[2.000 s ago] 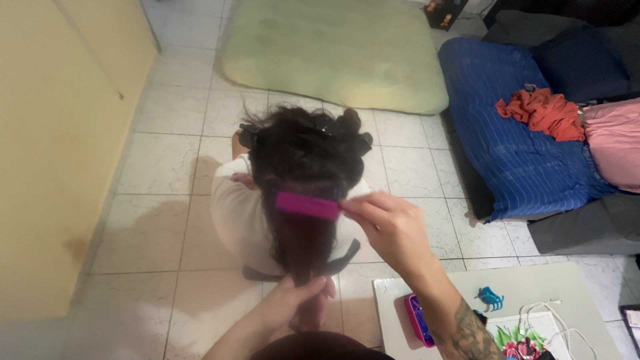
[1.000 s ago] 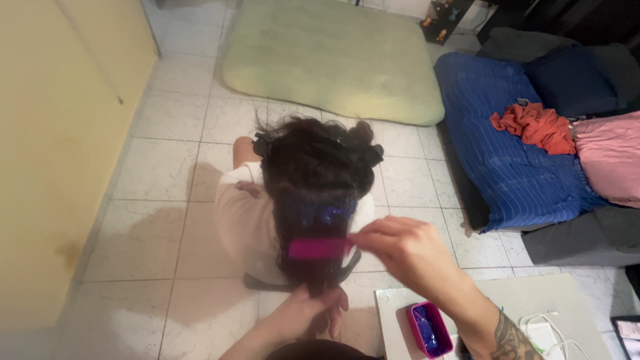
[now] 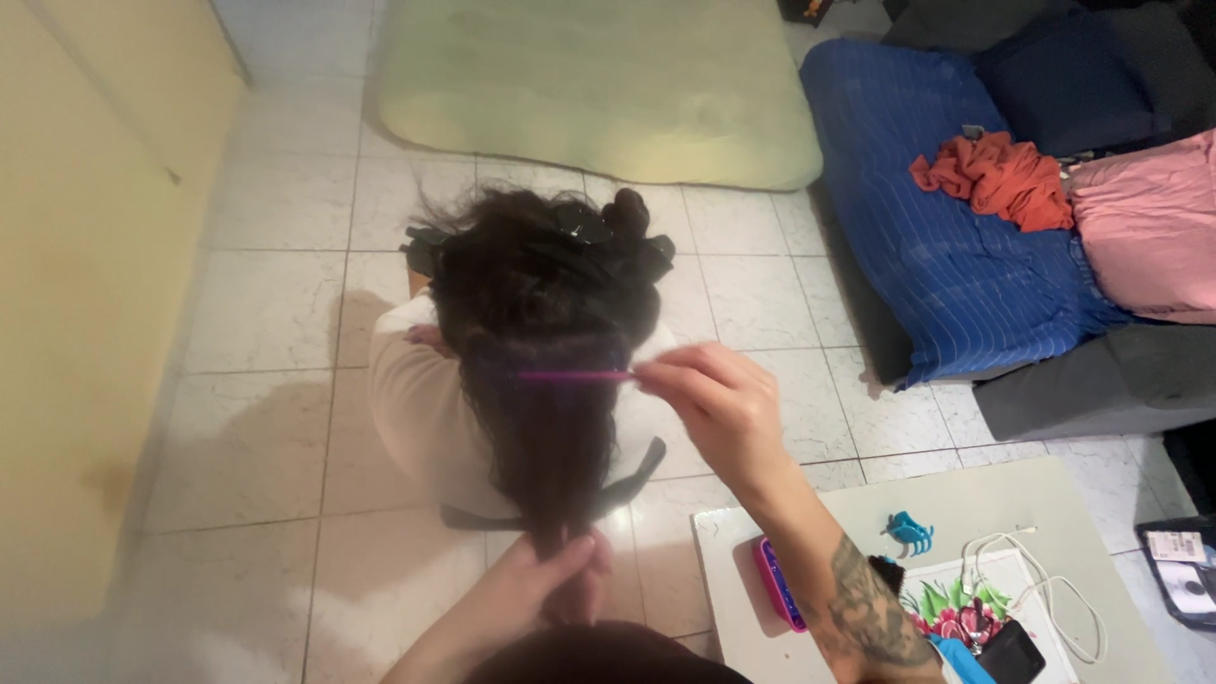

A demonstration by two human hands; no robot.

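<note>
A person's long dark hair (image 3: 546,427) hangs down the back over a white top (image 3: 408,380), with the upper hair gathered up in black hair clips (image 3: 581,224). My left hand (image 3: 575,575) grips the lower length of the hair in a tail. My right hand (image 3: 717,399) holds a pink-purple comb (image 3: 575,376) by its right end, seen edge-on and level across the hair below the parting. A bluish tint shows on the hair about the comb. The comb's teeth cannot be made out.
On the white table (image 3: 1007,489) at lower right lie a pink tub of blue stuff (image 3: 779,584), a blue claw clip (image 3: 910,534), a white cable (image 3: 1054,579) and a black phone (image 3: 1012,655). A green mattress (image 3: 608,85) and a blue-covered sofa (image 3: 912,190) stand beyond.
Over the last second the comb has moved up the hair, from the middle length to near the parting, and turned edge-on. My left hand still grips the hair.
</note>
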